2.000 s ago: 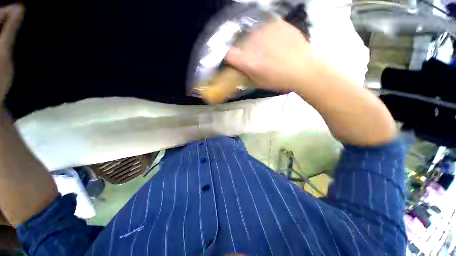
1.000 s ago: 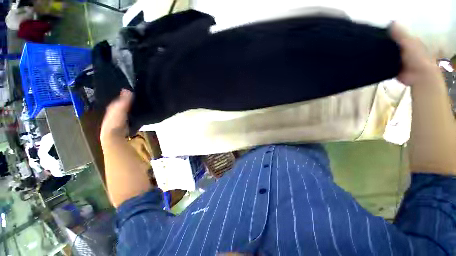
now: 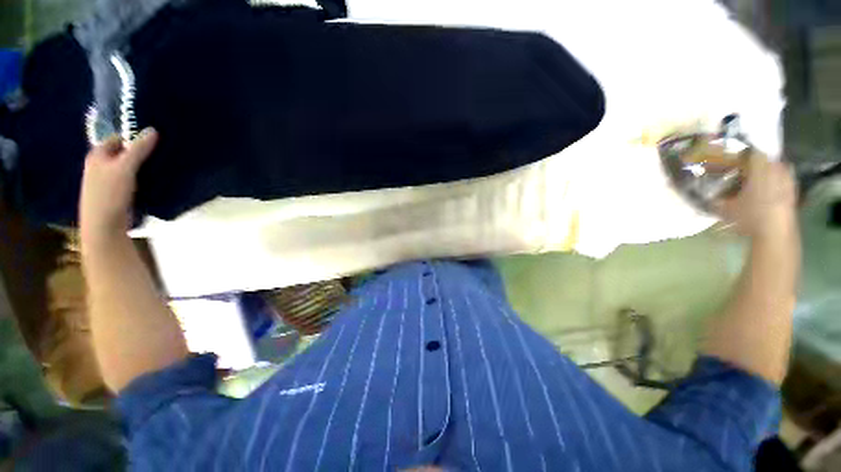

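The dark jacket (image 3: 369, 106) lies along the white ironing board (image 3: 645, 64), with a rounded dark end toward the right. White toothed trim (image 3: 125, 97) and grey-blue lining (image 3: 103, 55) show at the upper left. My left hand (image 3: 115, 175) pinches the jacket by the trim, thumb and fingers together. The silver steam iron (image 3: 705, 168) stands at the board's right end. My right hand (image 3: 765, 198) is at the iron's right side, blurred, with its fingers around the handle area.
A brown cardboard box with brown cloth (image 3: 69, 323) is at the lower left, below the jacket. White papers (image 3: 217, 327) and a brown slatted item (image 3: 309, 304) are under the board's front edge. Green floor (image 3: 572, 295) and a dark metal stand part (image 3: 636, 346) show at the lower right.
The jacket, held up by both hands a second ago, now lies on the board. My right hand has let go of its right end and moved to the iron. My left hand still holds the left part.
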